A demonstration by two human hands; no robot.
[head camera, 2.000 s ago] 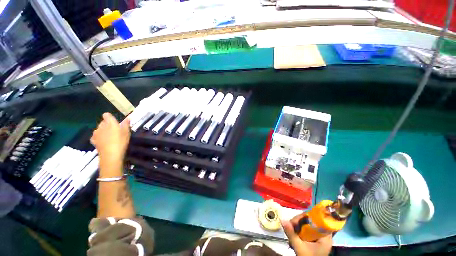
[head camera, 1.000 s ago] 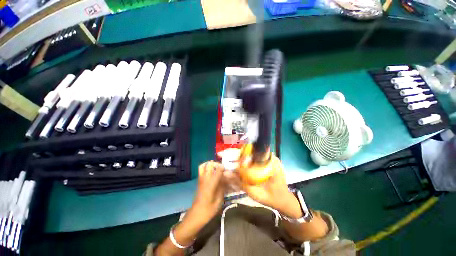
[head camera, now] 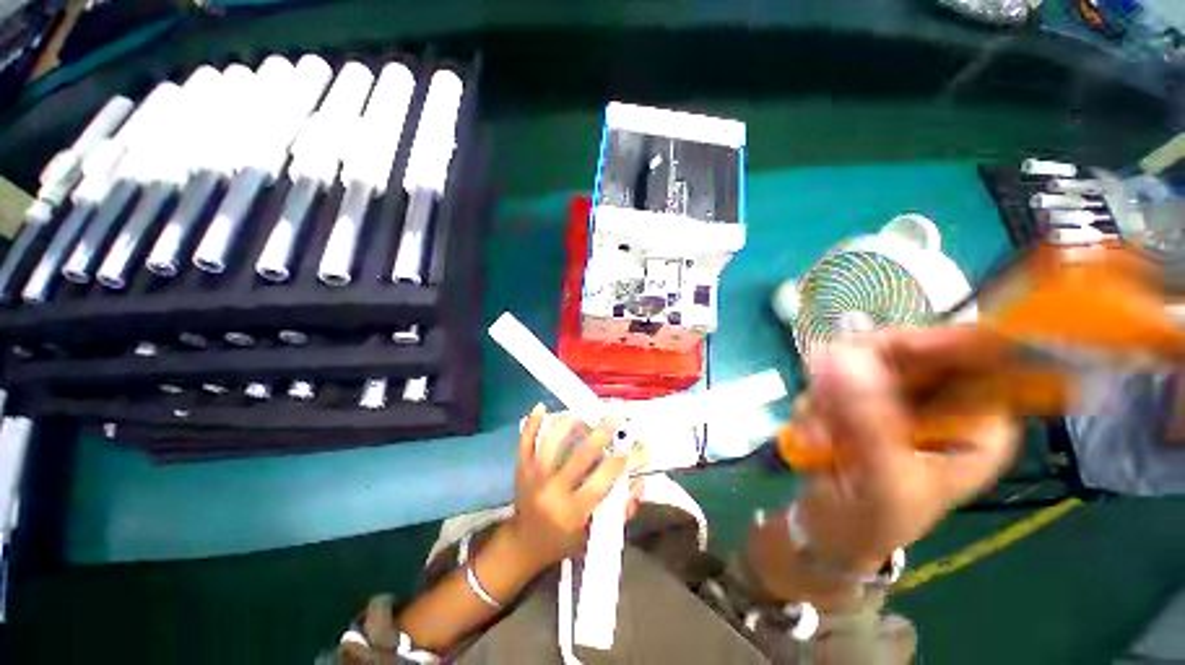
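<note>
My left hand (head camera: 561,483) holds a white tripod stand (head camera: 600,572) by its hub at the bench's near edge. Its flat white legs spread in a Y, one up-left, one up-right, one down over my lap. A small dark spot shows on the hub (head camera: 621,439). My right hand (head camera: 897,435), blurred, grips the orange electric screwdriver (head camera: 1085,312) to the right of the stand and apart from it. The screwdriver is blurred and its bit cannot be made out.
The screw feeder (head camera: 656,247) stands on its red base (head camera: 630,368) behind the stand. Stacked black foam trays (head camera: 247,318) with white and silver closed stands (head camera: 305,182) are at left. A fan (head camera: 864,292) is right of the feeder, and another tray (head camera: 1020,195) at far right.
The screwdriver has moved from in front of the feeder to the right in my right hand. The open white legs now show in my left hand. The view has shifted a little.
</note>
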